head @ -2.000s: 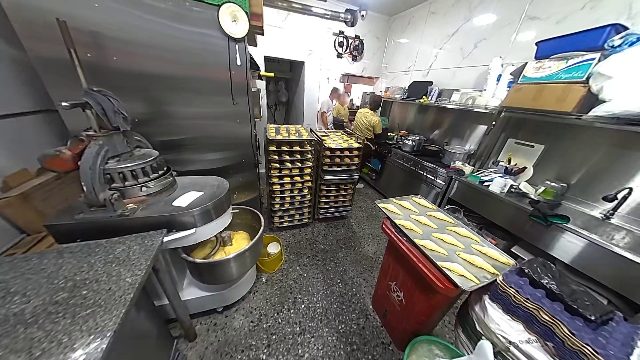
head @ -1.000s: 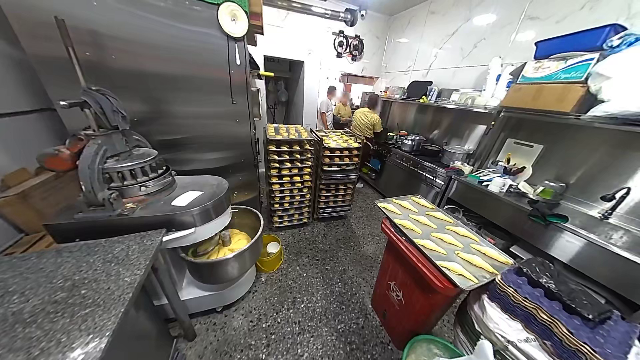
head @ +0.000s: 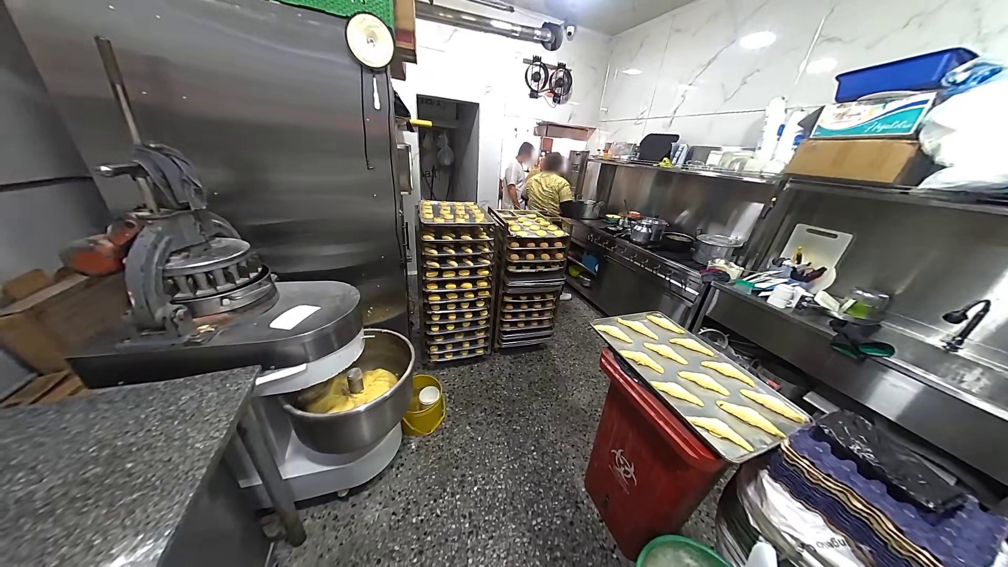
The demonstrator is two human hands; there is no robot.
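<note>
Neither my left hand nor my right hand shows. A spiral dough mixer (head: 331,315) stands at left, with yellow dough (head: 358,394) in its steel bowl (head: 346,429). A metal tray (head: 713,374) of pale, crescent-like shaped dough pieces (head: 705,383) lies on top of a red bin (head: 650,472) at right. Two racks, a left one (head: 457,283) and a right one (head: 531,291), hold trays of small round and long dough pieces in the middle distance.
A granite worktop (head: 118,449) fills the lower left, near a dough divider (head: 213,276). A yellow bucket (head: 425,409) stands beside the mixer. Stacked egg trays (head: 882,496) and a green tub (head: 681,551) are at lower right. Behind the racks, people (head: 547,189) stand near the stove (head: 646,272).
The dough in the mixer bowl has shifted shape. Behind the racks, the people have changed posture slightly.
</note>
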